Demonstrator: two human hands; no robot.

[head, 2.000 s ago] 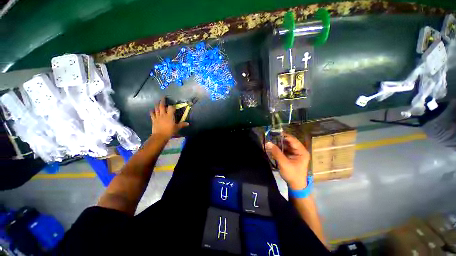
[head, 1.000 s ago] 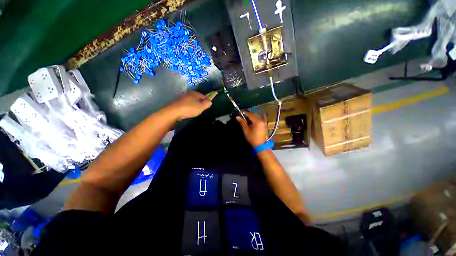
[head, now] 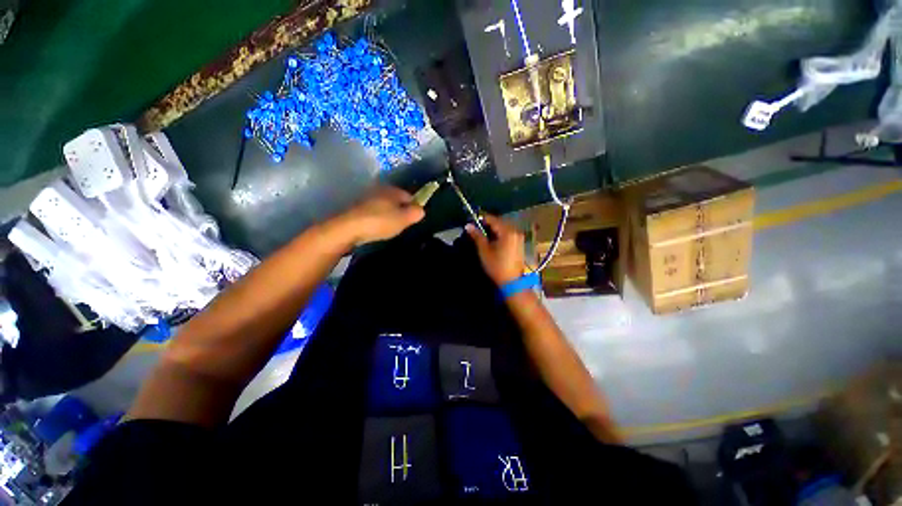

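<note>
My left hand (head: 388,212) is closed around yellow-handled pliers (head: 425,193), whose handles show past the fingers. My right hand (head: 499,247) holds the soldering iron (head: 469,208), its thin metal shaft pointing up and left. The iron's tip and the front end of the pliers are close together, near the bench's front edge; whether they touch I cannot tell. A pale cable (head: 564,232) runs from the solder feeder (head: 542,104) down to my right hand. A loose pile of blue disc components (head: 341,99) lies on the bench beyond my left hand.
White socket units (head: 94,163) with bagged cords are stacked at the left. A thin dark rod (head: 238,160) lies left of the blue pile. The dark iron stand (head: 450,99) is beside the feeder. Cartons (head: 692,242) stand on the floor at the right. Another white socket unit piece (head: 760,115) lies far right.
My left hand has picked up the pliers from the bench and moved right. My right hand has moved left and up with the iron, bringing the two tools together. The view has shifted.
</note>
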